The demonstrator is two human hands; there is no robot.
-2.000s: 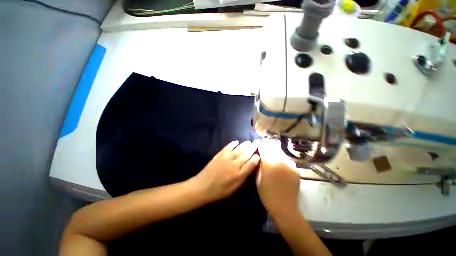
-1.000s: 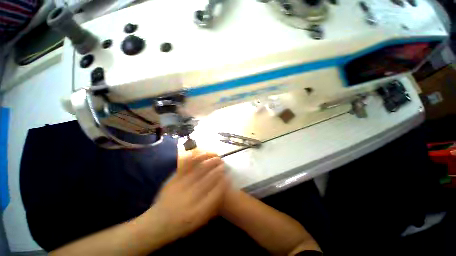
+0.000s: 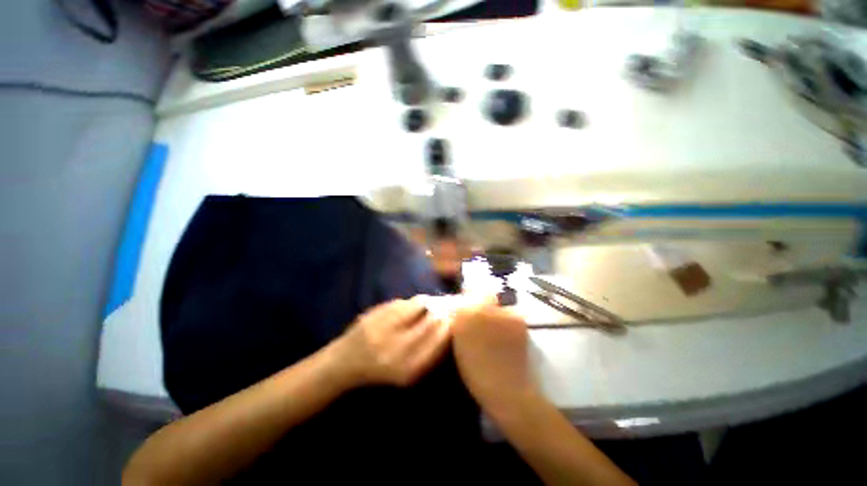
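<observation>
The dark navy garment piece (image 3: pixel 276 285) lies on the table left of the needle area and hangs over the front edge. My left hand (image 3: pixel 399 340) grips its edge with bent fingers, just left of the needle area. My right hand (image 3: pixel 490 346) is closed beside it, touching or nearly touching it, at the cloth edge; what its fingers hold is blurred by glare. The needle and presser foot are lost in the bright light. The thread snips (image 3: pixel 578 306) lie on the machine bed right of my right hand.
The cream-white sewing machine head (image 3: pixel 589 142) spans the back and right. A brown patch (image 3: pixel 690 278) and a small white label (image 3: pixel 665 256) are on the bed. A blue strip (image 3: pixel 138 233) lies along the table's left edge beside a grey-blue partition (image 3: pixel 57 218).
The view has swung back left since one second ago. My hands, then overlapping at the needle area, are now side by side, with the left hand on the cloth edge.
</observation>
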